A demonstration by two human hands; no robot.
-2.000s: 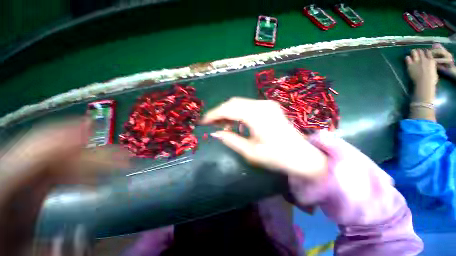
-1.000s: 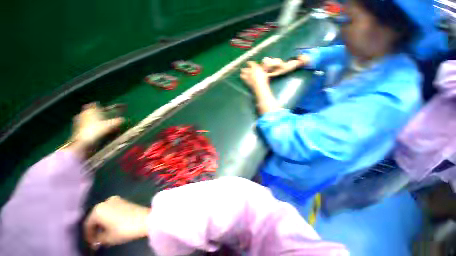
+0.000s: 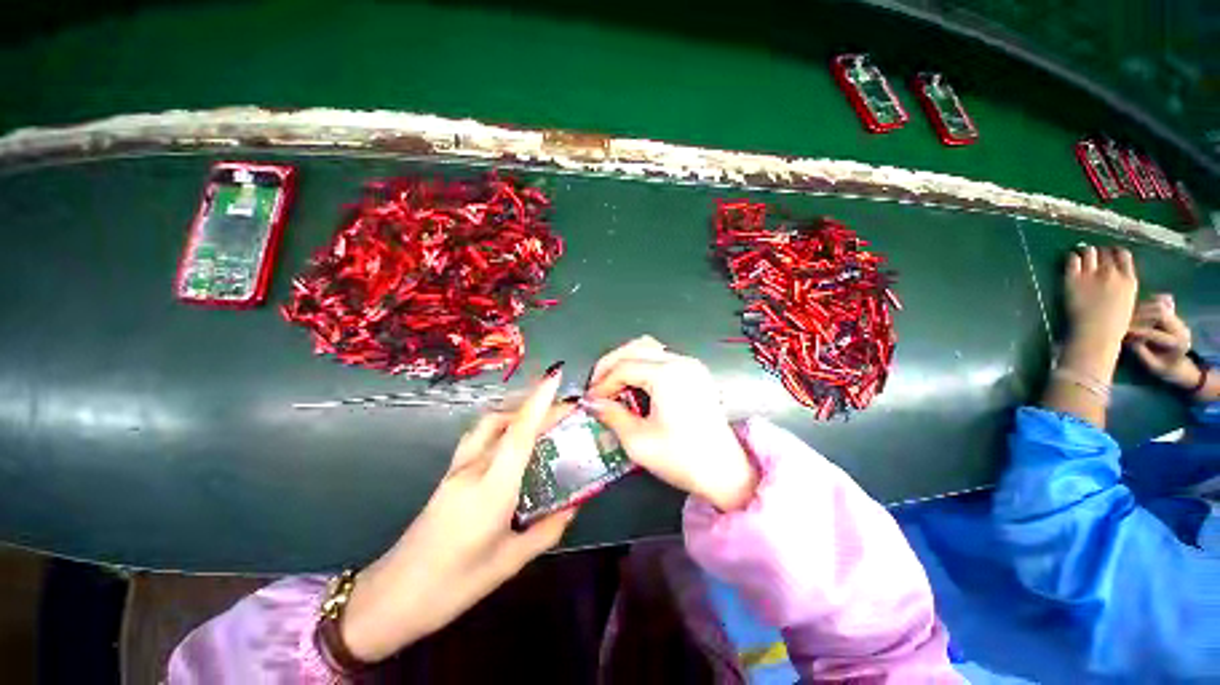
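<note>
A phone unit (image 3: 575,459) with a red rim, green board and silver area is held tilted near the bench's front edge. My left hand (image 3: 468,515) grips it from the left and below. My right hand (image 3: 665,418) is at its upper right corner, fingertips pinched on the rim; whether a small part is between them cannot be told. A heap of small red and black parts (image 3: 435,274) lies beyond my hands, a second heap (image 3: 814,301) to the right. Thin silver tweezers (image 3: 401,398) seem to lie below the left heap.
Another phone unit (image 3: 236,234) lies left of the heaps. Beyond the pale peeling ridge (image 3: 575,145), the green conveyor (image 3: 562,67) carries several handsets (image 3: 870,92). At the right, a coworker's hands (image 3: 1100,301) and blue sleeves (image 3: 1090,515) are at the bench.
The view has swung back down to the bench. My left hand, over the conveyor one second ago, now holds a phone unit. My right hand has come to its rim.
</note>
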